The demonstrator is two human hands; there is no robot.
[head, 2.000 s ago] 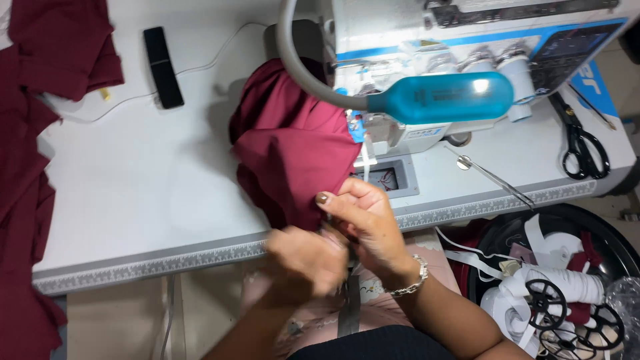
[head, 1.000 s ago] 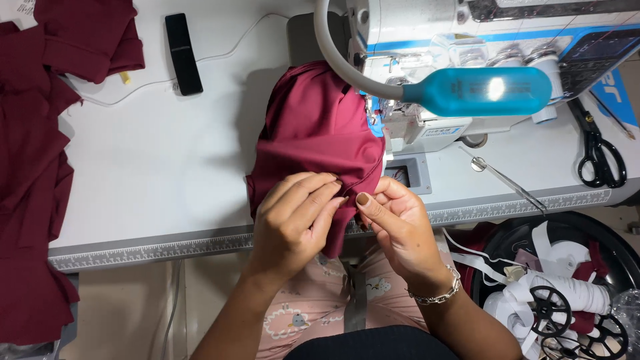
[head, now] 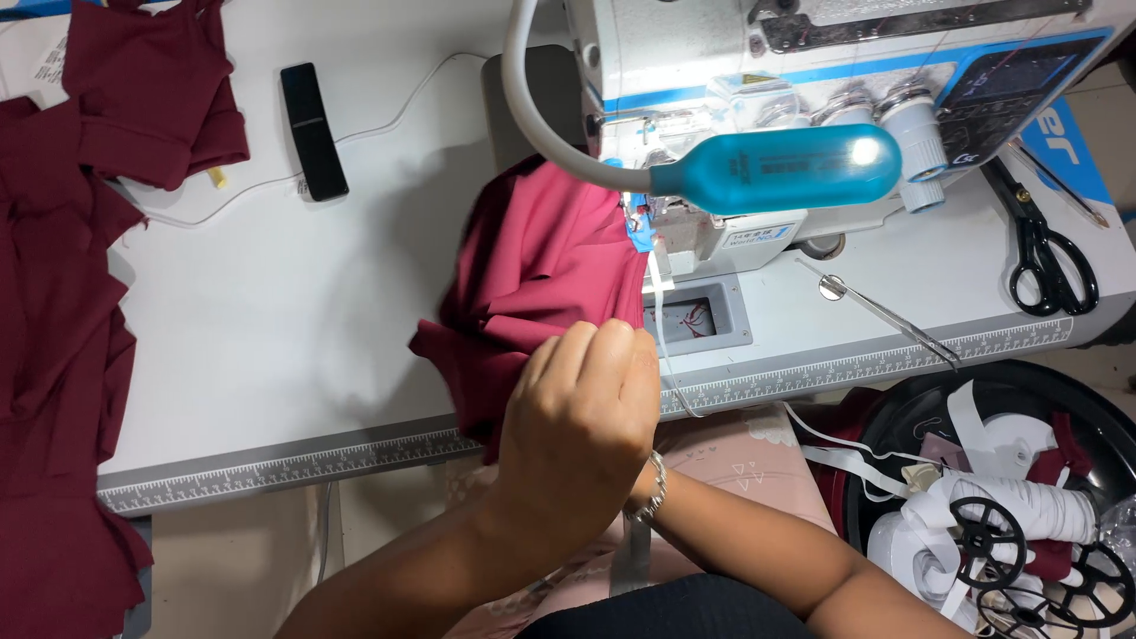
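Observation:
Maroon fabric (head: 541, 266) lies gathered under the presser foot side of a white and blue sewing machine (head: 674, 62). At the fabric's near edge, my left hand (head: 581, 417) is closed on the cloth with its knuckles up. Most of my right hand (head: 641, 484) is hidden behind the left one; only its wrist area with a chain bracelet shows, so its fingers cannot be judged. A narrow white tape (head: 658, 311) hangs from the machine just right of the fabric.
Maroon garment pieces (head: 53, 355) cover the table's left side. A black device (head: 313, 131) lies behind. A teal lamp (head: 781, 169) overhangs the machine. Tweezers (head: 887, 315) and black-handled scissors (head: 1034, 240) lie right, above a black tub (head: 896, 390) of tape rolls and spools.
My left hand has moved across in front of my right hand, which was visible beside it a second ago. The fabric's near part has shifted and bunched differently.

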